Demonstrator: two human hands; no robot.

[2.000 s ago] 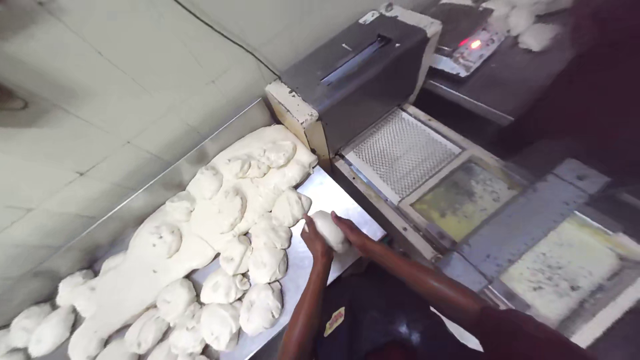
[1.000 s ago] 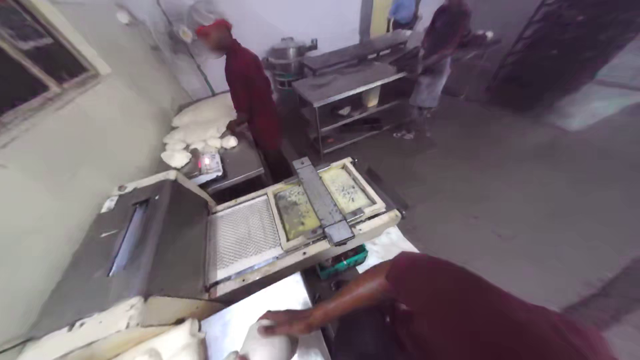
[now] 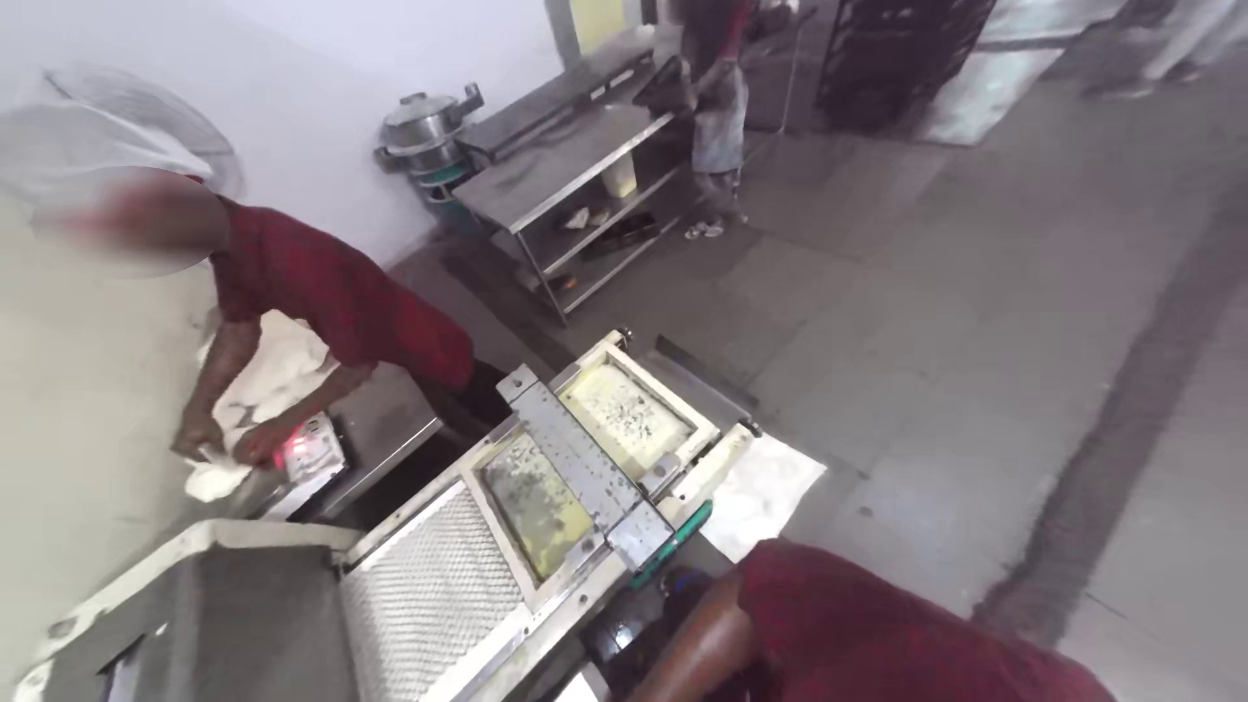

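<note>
Neither of my hands shows in the head view; my red-sleeved arm runs out at the bottom edge, so what my hands hold or touch is hidden. Close to that arm stands a dough machine (image 3: 224,614) with a grey cover, a textured metal mesh belt (image 3: 434,595) and a grey metal crossbar (image 3: 575,453) lying over two framed panels, one of them a yellowish panel (image 3: 624,405). Across the machine, a co-worker in a red shirt (image 3: 341,283) has both hands at a piece of dough (image 3: 216,478), beside a scale (image 3: 314,450) with a lit red display.
Behind are a steel shelved table (image 3: 575,161), a large metal pot (image 3: 421,122) and another person (image 3: 720,107) standing by the table. A white sheet (image 3: 765,492) lies beyond the machine's end, near a green object (image 3: 673,546). A dark rack (image 3: 902,58) stands farther back.
The view has swung far up and away from the dough tray. My hands, earlier on a dough ball, have left the view. The co-worker now leans over the dough by the scale.
</note>
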